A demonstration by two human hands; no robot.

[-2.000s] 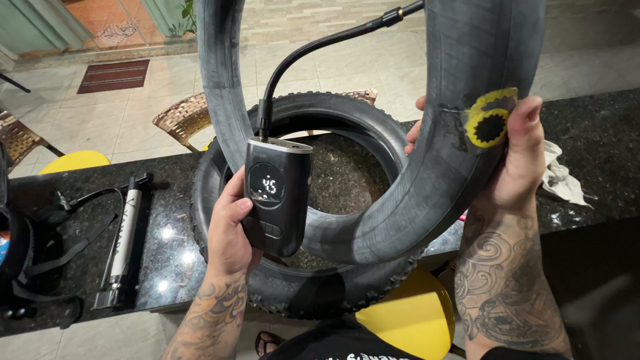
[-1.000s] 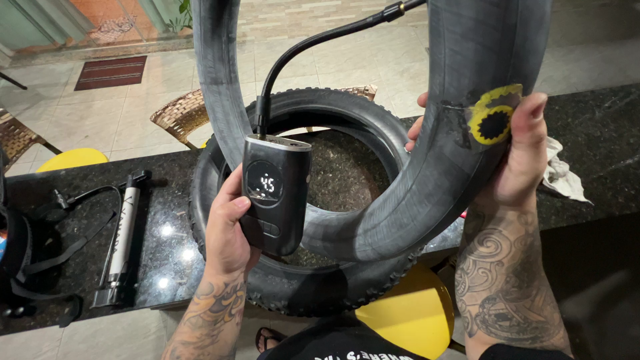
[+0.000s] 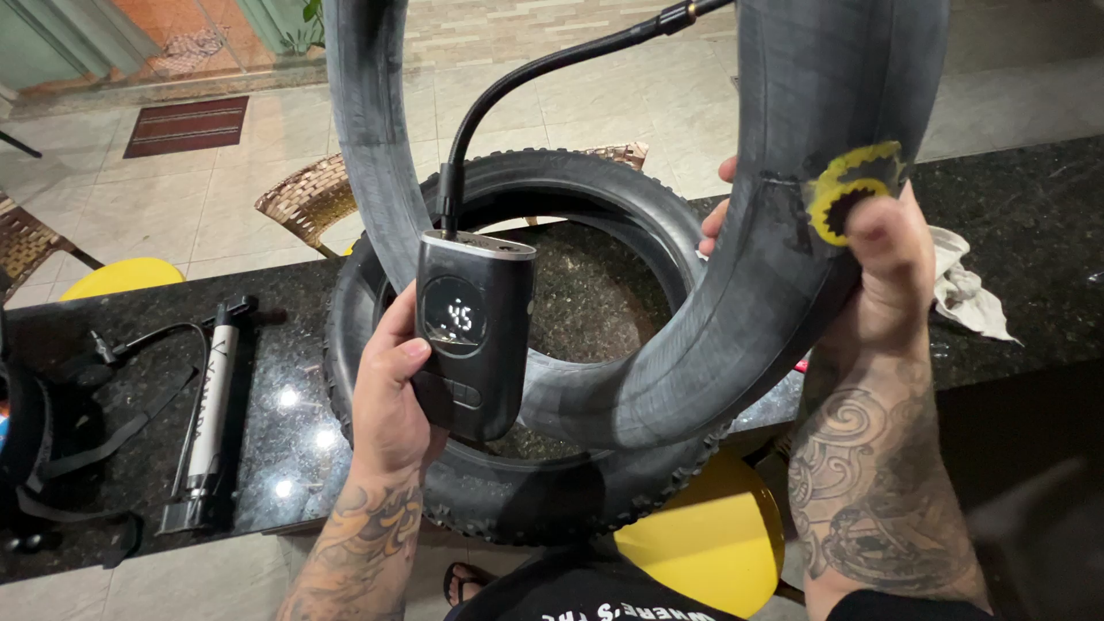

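Observation:
My left hand (image 3: 392, 388) holds a black portable electric air pump (image 3: 474, 388) upright, its round display lit with 45. A black hose (image 3: 535, 73) rises from the pump's top and runs to a fitting at the upper edge; where it ends is out of view. My right hand (image 3: 880, 267) grips an inflated grey-black rubber inner tube (image 3: 655, 397), fingers behind it and thumb over a yellow-edged patch (image 3: 832, 211) under clear film. Beneath the tube, a knobby fat bicycle tire (image 3: 552, 500) lies on the dark stone counter (image 3: 285, 483).
On the counter's left are a white and black hand pump (image 3: 211, 405) with its hose and a black strapped bag (image 3: 26, 431). A white cloth (image 3: 966, 285) lies at the right. Yellow-seated chairs (image 3: 716, 535) stand around the counter, and a dark red mat (image 3: 185, 127) is on the tiled floor.
My right thumb has shifted from beside the patch onto its edge. The pump stays in my left hand, and its display reads the same.

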